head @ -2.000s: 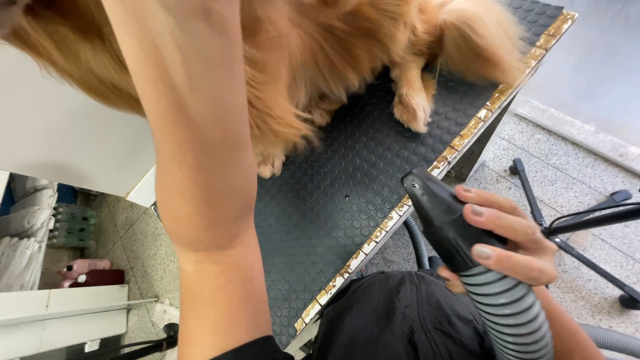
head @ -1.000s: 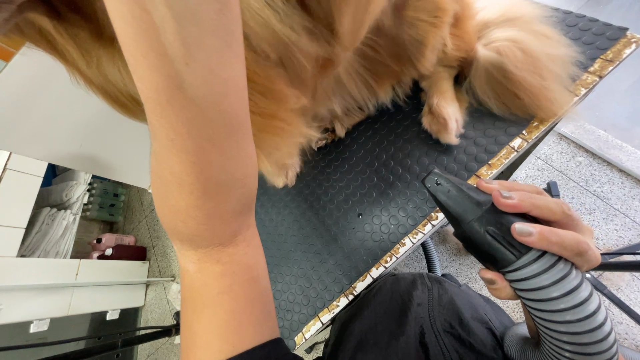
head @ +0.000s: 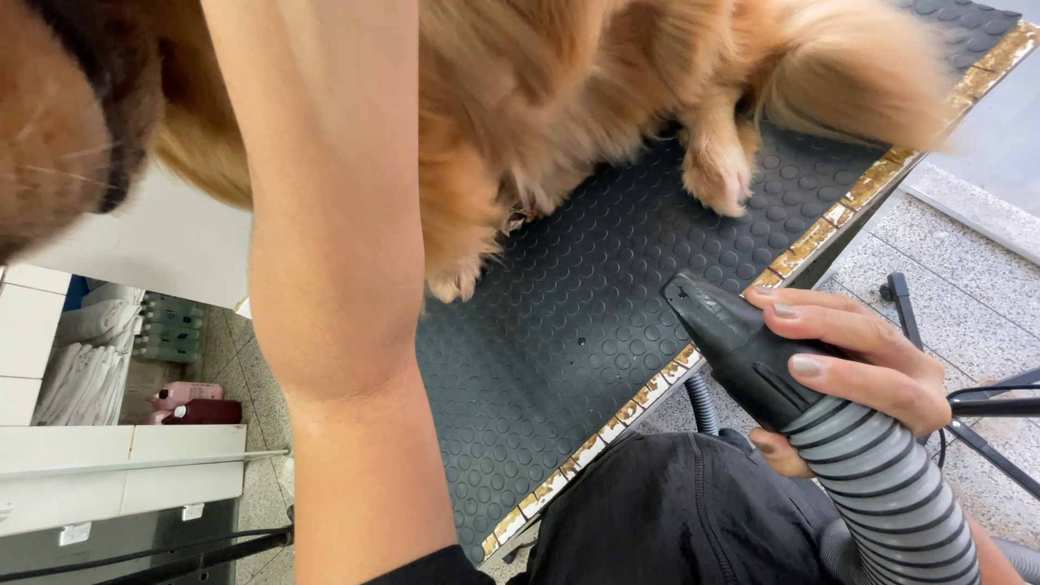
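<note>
A long-haired golden-brown dog [head: 520,89] lies on a grooming table's black studded rubber mat [head: 585,268]. Its muzzle [head: 57,122] fills the upper left corner, blurred and close. My left forearm reaches up across the dog's front, and the left hand is beyond the top edge, out of sight. At the right, my right hand [head: 853,349] is closed around the black nozzle [head: 731,341] of a pet dryer, where it joins the grey ribbed hose [head: 886,479]. The nozzle's tip is over the mat near the table edge, apart from the dog's paws, and points up and left.
Worn, peeling trim [head: 642,402] runs along the table's edge. Beyond it, black metal stand legs [head: 987,439] rest on the speckled floor. At the left, a white-tiled shelf unit [head: 187,455] holds folded towels [head: 85,382] and plastic bottles [head: 195,406]. My black-clad lap is against the table.
The dog's muzzle has come into view at the upper left, where the earlier frames do not show it. The nozzle stays in my right hand.
</note>
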